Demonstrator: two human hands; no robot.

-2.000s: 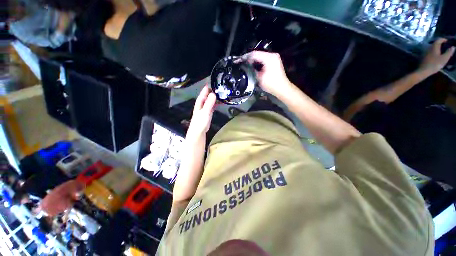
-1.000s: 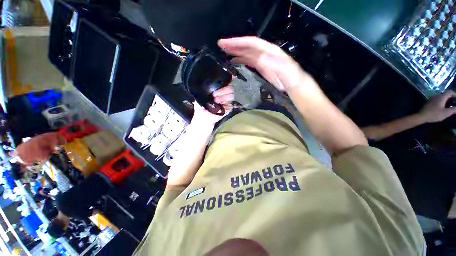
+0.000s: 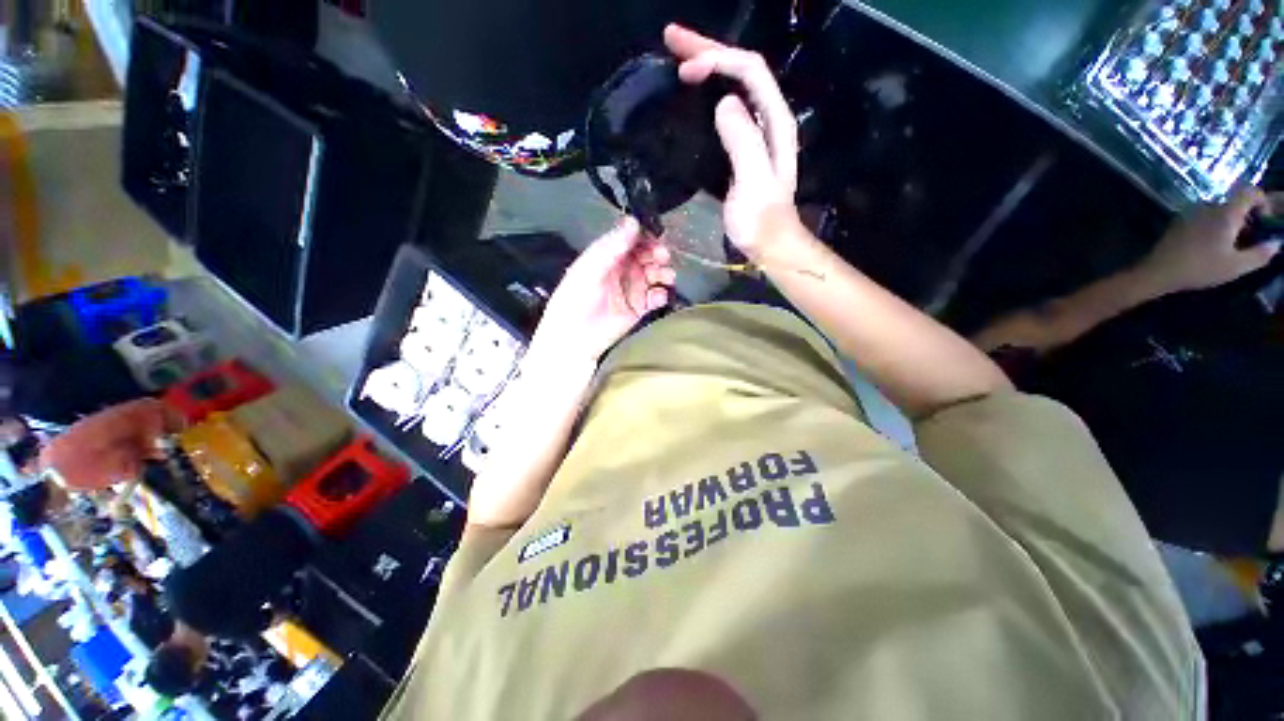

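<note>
A glossy black round module (image 3: 645, 130) is held in front of my waist, its smooth dark side towards me. My right hand (image 3: 753, 141) grips its right side, with the fingers spread over the rim. Thin lead wires (image 3: 711, 261) run below the module towards my right wrist. My left hand (image 3: 613, 289) is just below the module with its fingers curled on the wires at the module's lower edge. The exact pinch point is small and blurred.
A black crate (image 3: 369, 331) with rows of white round housings (image 3: 444, 352) is at my left. Large black crates (image 3: 254, 197) stand beyond it. A green bench (image 3: 986, 49) with a clear blister tray (image 3: 1190, 92) is at upper right. Another person's arm (image 3: 1098, 289) reaches there; a black-shirted person (image 3: 521, 57) is ahead.
The module has moved up and right, from my left hand to my right. My right hand has closed on its rim. My left hand has dropped to the wires below.
</note>
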